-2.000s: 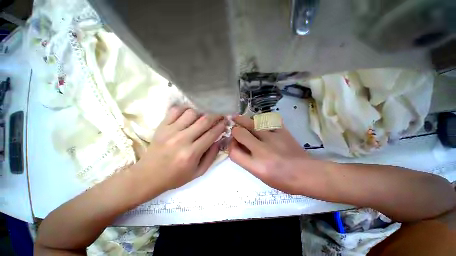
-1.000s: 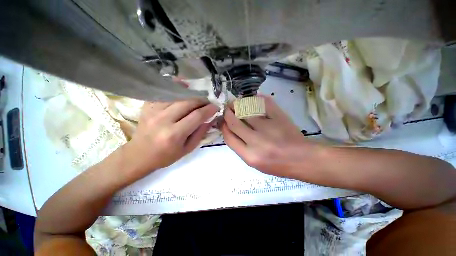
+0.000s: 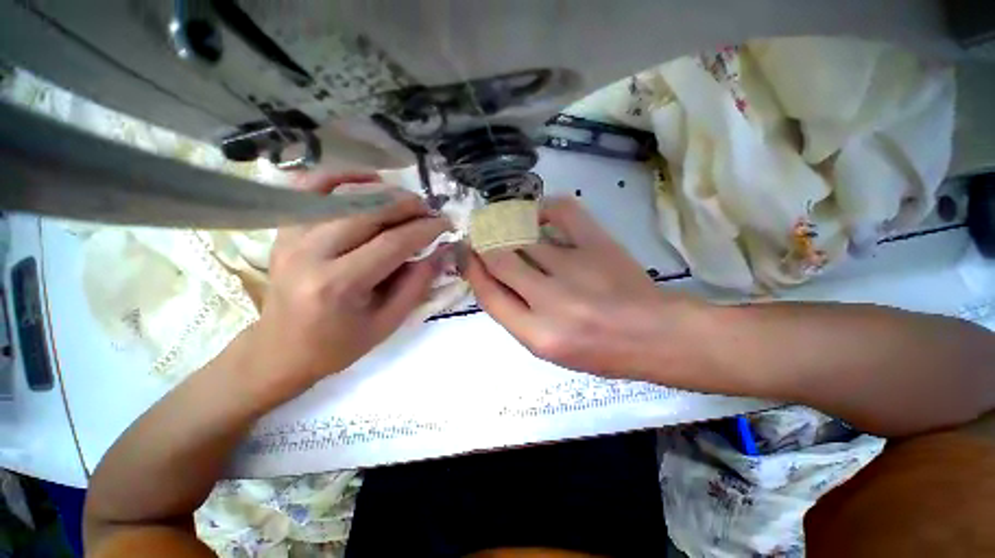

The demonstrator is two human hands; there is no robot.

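Observation:
The garment piece (image 3: 169, 289), thin cream cloth with an openwork line, lies spread left of the needle area and runs under my left hand. My left hand (image 3: 355, 273) pinches a small gathered part of pale cloth (image 3: 450, 223) beside the presser area. My right hand (image 3: 578, 289) is at the right side of the same gathered cloth, its fingertips close to my left fingertips. The ribbed cream tension knob (image 3: 504, 225) with its dark coil spring (image 3: 491, 158) hides some right fingers. The needle tip and presser foot cannot be made out clearly.
The machine head (image 3: 611, 33) blocks the top of the view. A crumpled cream cloth bundle (image 3: 807, 164) lies right of the needle. A black round knob (image 3: 982, 218) is at far right. Printed cloth (image 3: 278, 514) and a blue rim (image 3: 746, 435) show below the table's ruler edge (image 3: 360, 436).
The view has shifted, showing more of the machine head's front and the tension knob further left. Both hands remain at the gathered cloth, with little visible change in their hold.

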